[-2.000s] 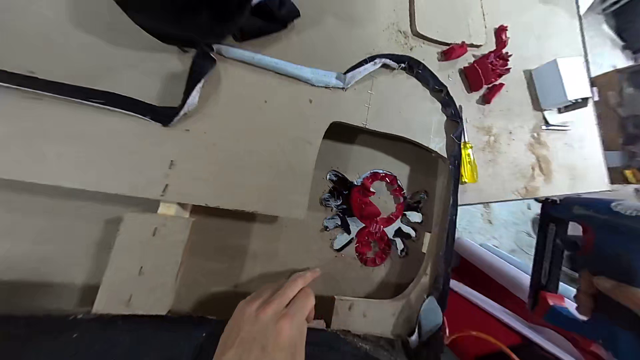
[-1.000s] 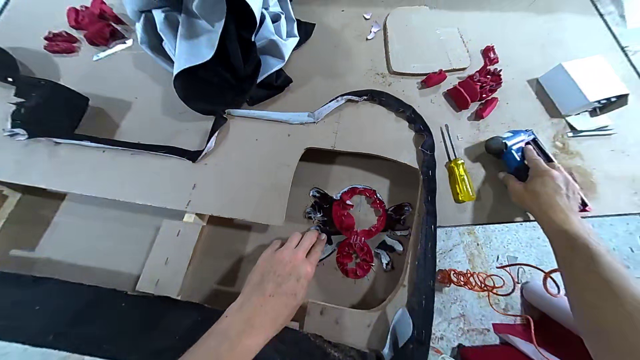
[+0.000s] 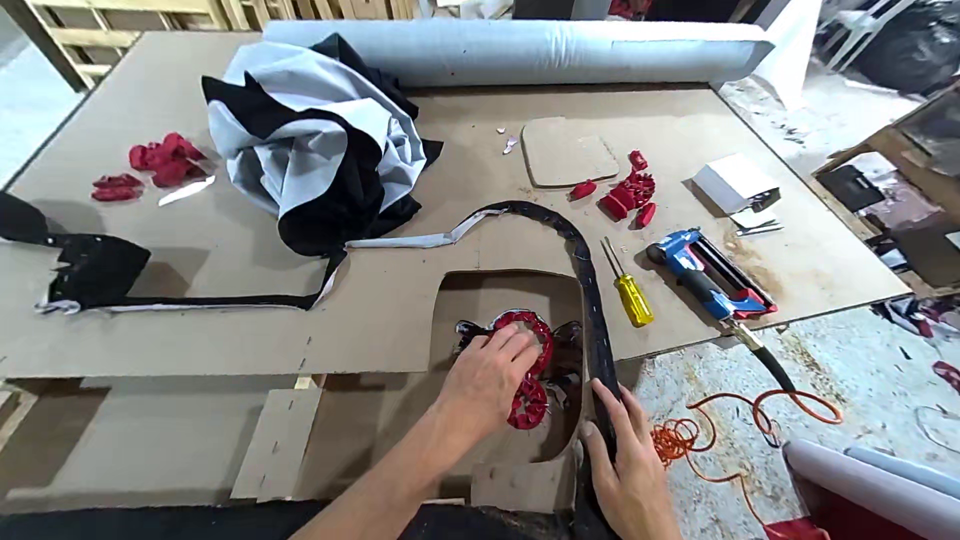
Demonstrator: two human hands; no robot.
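My left hand (image 3: 491, 375) reaches into the rounded cutout of a brown board (image 3: 367, 337), its fingers on a red fabric-wrapped ring piece (image 3: 527, 405); whether they grip it is hidden. Black and grey wrapped pieces lie beside the ring. My right hand (image 3: 626, 457) rests on the black fabric edging (image 3: 596, 330) along the cutout's right side, thumb on the inner side and fingers over it. A blue pneumatic stapler (image 3: 709, 274) lies on the board at the right, with a yellow-handled two-pronged tool (image 3: 634, 300) to its left.
Bunched black and grey fabric (image 3: 315, 142) lies at the back left, before a long pale roll (image 3: 517, 52). Red scraps (image 3: 169, 157), a white box (image 3: 735, 184) and a rounded board piece (image 3: 568, 152) lie about. An orange coiled hose (image 3: 675, 439) hangs at the right.
My right hand has let go of the stapler, which lies on the board, and has moved left to the black edging. My left hand has moved farther over the red piece. The view has shifted.
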